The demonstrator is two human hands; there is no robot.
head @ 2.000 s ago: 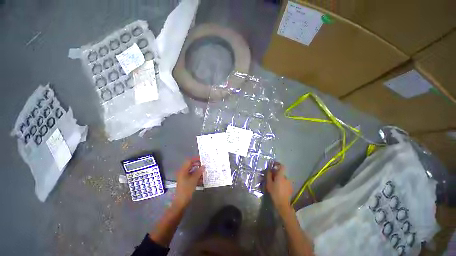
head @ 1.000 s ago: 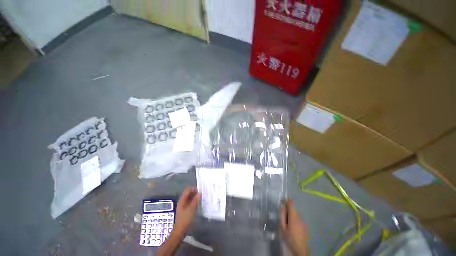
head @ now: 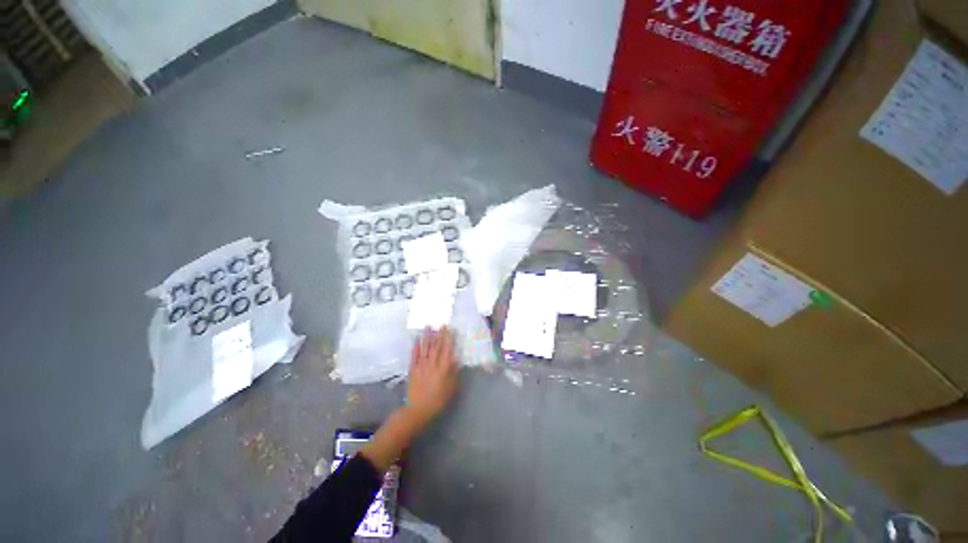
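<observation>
My left hand (head: 433,373) reaches forward, its fingertips at the lower edge of a paper slip (head: 433,301) on the middle tray of dark rings (head: 401,254). The fingers look extended; whether they pinch the slip is unclear. A clear plastic tray (head: 610,337) with two white slips (head: 530,315) on it lies over the large flat tan-grey ring (head: 578,358). Another ring tray (head: 218,292) with a slip lies on white foam at the left. The calculator (head: 379,507) is partly hidden by my left sleeve. My right hand is out of the picture.
Stacked brown cartons (head: 839,318) with labels stand at the right. A red fire extinguisher box (head: 690,117) stands at the back, beside a white wall (head: 557,42) and a yellowish door (head: 419,27). Yellow strapping (head: 780,445) lies on the floor at lower right.
The clear tray with its slips has moved forward from between my hands onto the large ring and is released. My left hand has moved to the middle tray. My right hand has left the picture.
</observation>
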